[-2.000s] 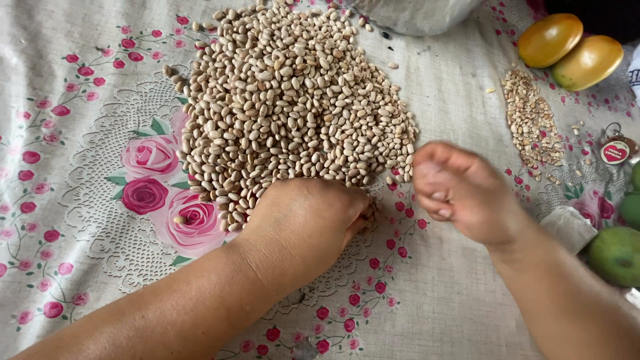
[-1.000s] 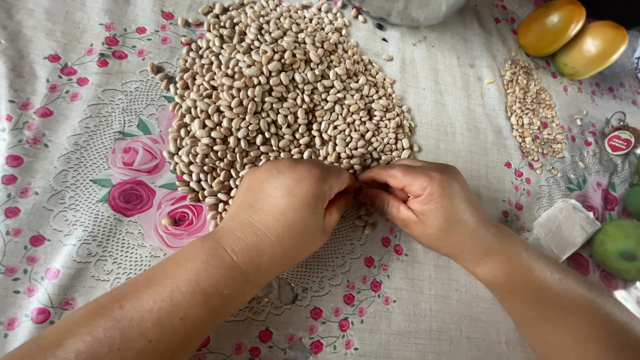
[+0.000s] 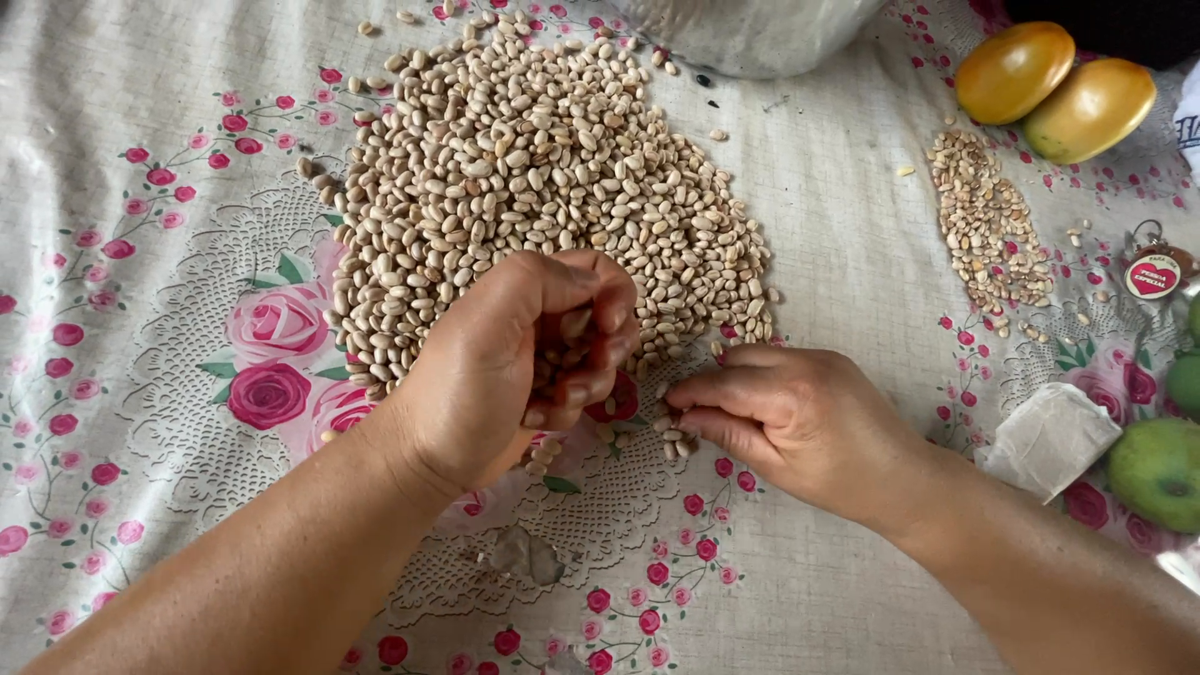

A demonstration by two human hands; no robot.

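A large heap of pale dried beans [image 3: 525, 169] lies on a rose-patterned tablecloth [image 3: 844, 581]. My left hand [image 3: 534, 347] is cupped at the heap's lower edge, its fingers curled around several beans that show in the palm. To its right, my right hand [image 3: 787, 412] has thumb and forefinger brought near each other at a few loose beans [image 3: 672, 439] on the cloth; whether a bean is between the fingertips is not clear. Several more beans [image 3: 544, 455] lie beneath my left hand.
At the right lies a smaller pile of beans [image 3: 989, 225]. Beyond it sit two yellow-orange fruits [image 3: 1015, 73]. A white crumpled packet [image 3: 1048, 441], green fruits [image 3: 1158, 473] and a heart-marked keychain [image 3: 1151, 275] are at the right edge. A translucent container [image 3: 759, 33] stands behind the heap.
My left hand has turned so its curled palm and the beans inside show. My right hand, beside the left one second ago, is now apart from it, down at the loose beans.
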